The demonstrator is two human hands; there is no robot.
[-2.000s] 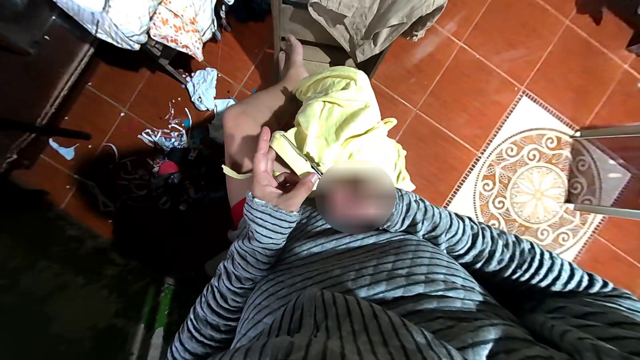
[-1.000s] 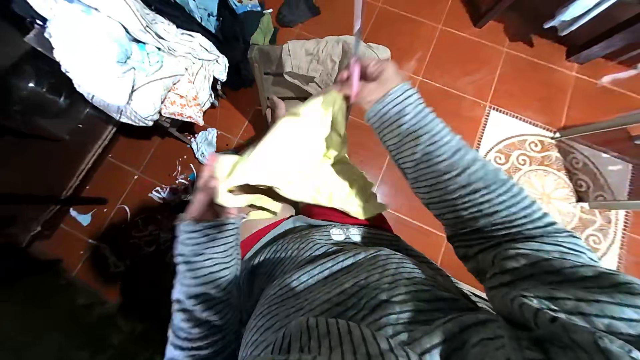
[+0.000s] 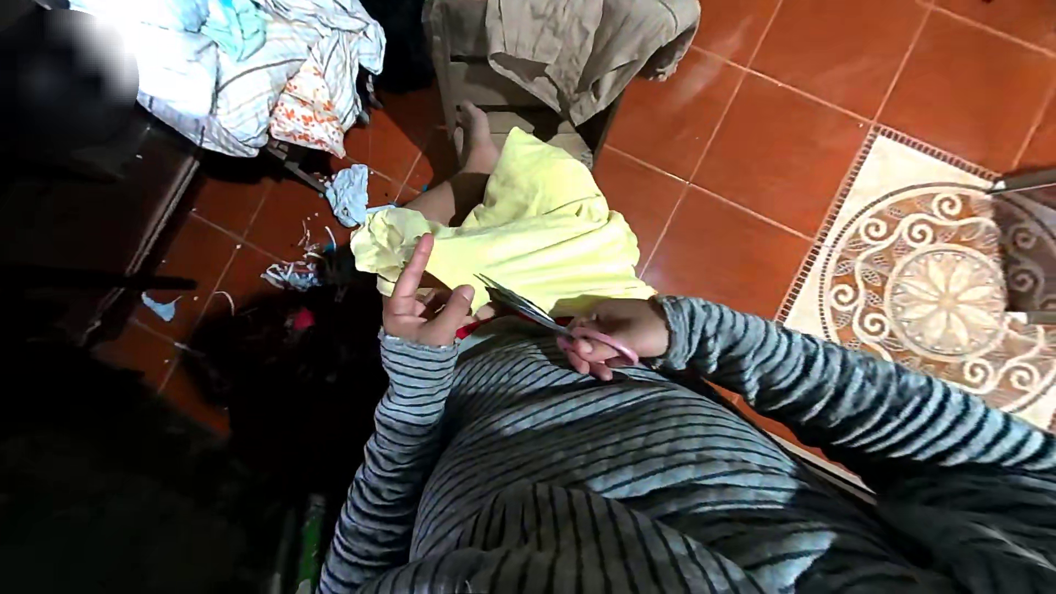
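Note:
Yellow cloth lies across my lap, its bunched end to the left. My left hand is at the near edge of that bunched end, index finger raised and thumb apart; whether it pinches any cloth I cannot tell. My right hand holds scissors with pink handles. Their metal blades point up and left over the near edge of the cloth, toward my left hand.
A wooden crate or stool with a beige cloth stands ahead. Piled light fabrics are at upper left. Blue cloth scraps and thread bits litter the tiled floor. A patterned tile panel lies to the right.
One second ago both hands held the yellow cloth raised and spread, scissors pointing up in my right hand. Now the cloth rests on my lap and the scissors are lower, pointing left.

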